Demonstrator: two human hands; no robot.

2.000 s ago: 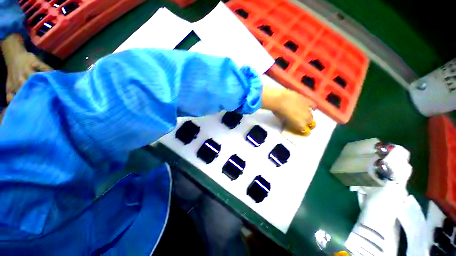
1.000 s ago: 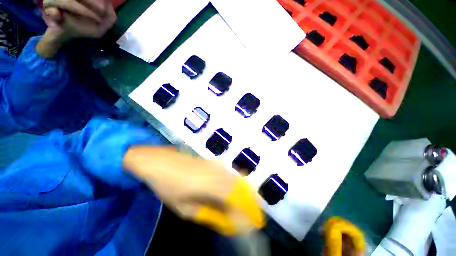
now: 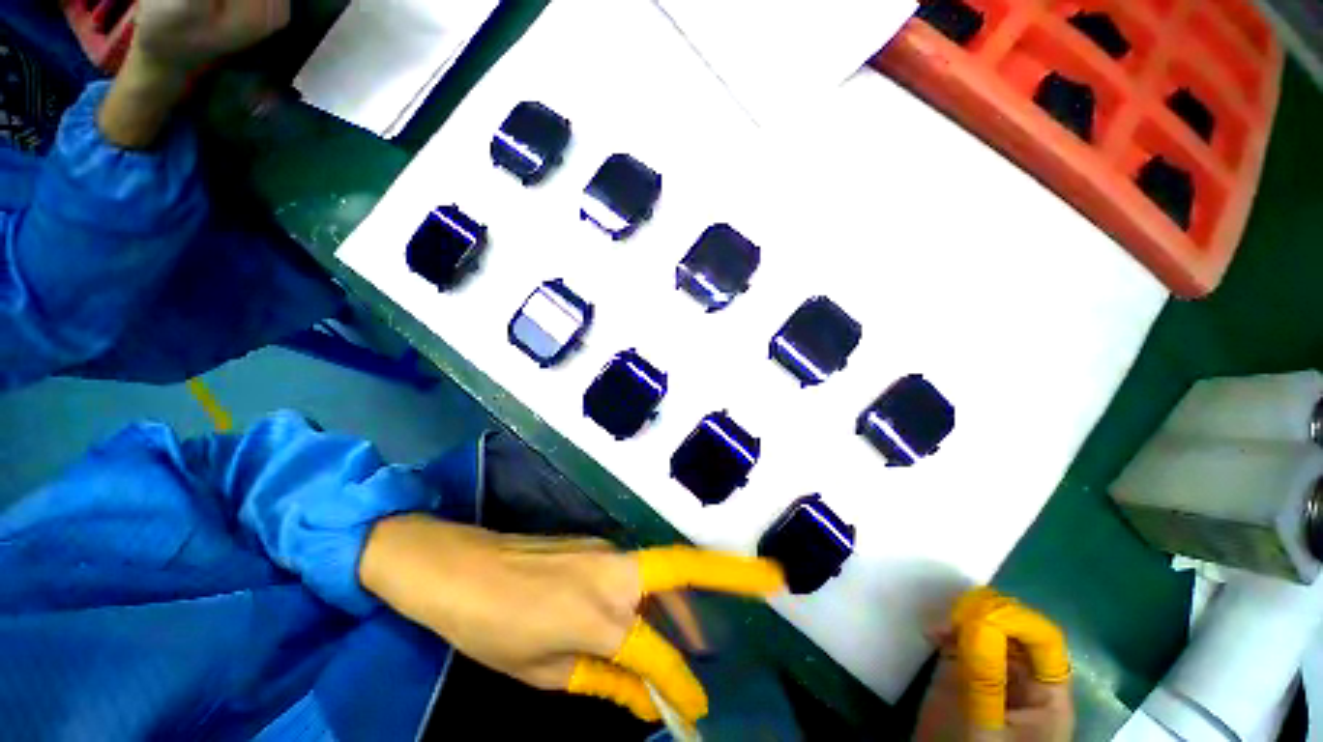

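Black glossy watch units (image 3: 715, 457) lie in two rows on a white mat (image 3: 1016, 276). My left hand (image 3: 559, 602), with yellow finger cots, is low in the centre. Its index finger reaches to the edge of the nearest unit (image 3: 807, 544); whether it touches cannot be told. Its curled fingers hold a thin pale piece (image 3: 670, 713), perhaps a cloth, cut off by the lower edge. My right hand (image 3: 1008, 674), also with yellow cots, is at the mat's near right corner with fingers bent, partly out of the picture. Whether it holds anything cannot be told.
A red-orange foam tray (image 3: 1001, 87) with black units stands behind the mat. White sheets (image 3: 798, 44) overlap its far end. A pale boxy dispenser (image 3: 1219, 471) and white wipes (image 3: 1233, 652) are at the right. Another person's hand (image 3: 218, 29) and blue sleeve are at the upper left.
My left arm has come back from the mat's far side to its near edge, and its index finger is now extended. My right hand has come into view. The unit rows now hold one more unit.
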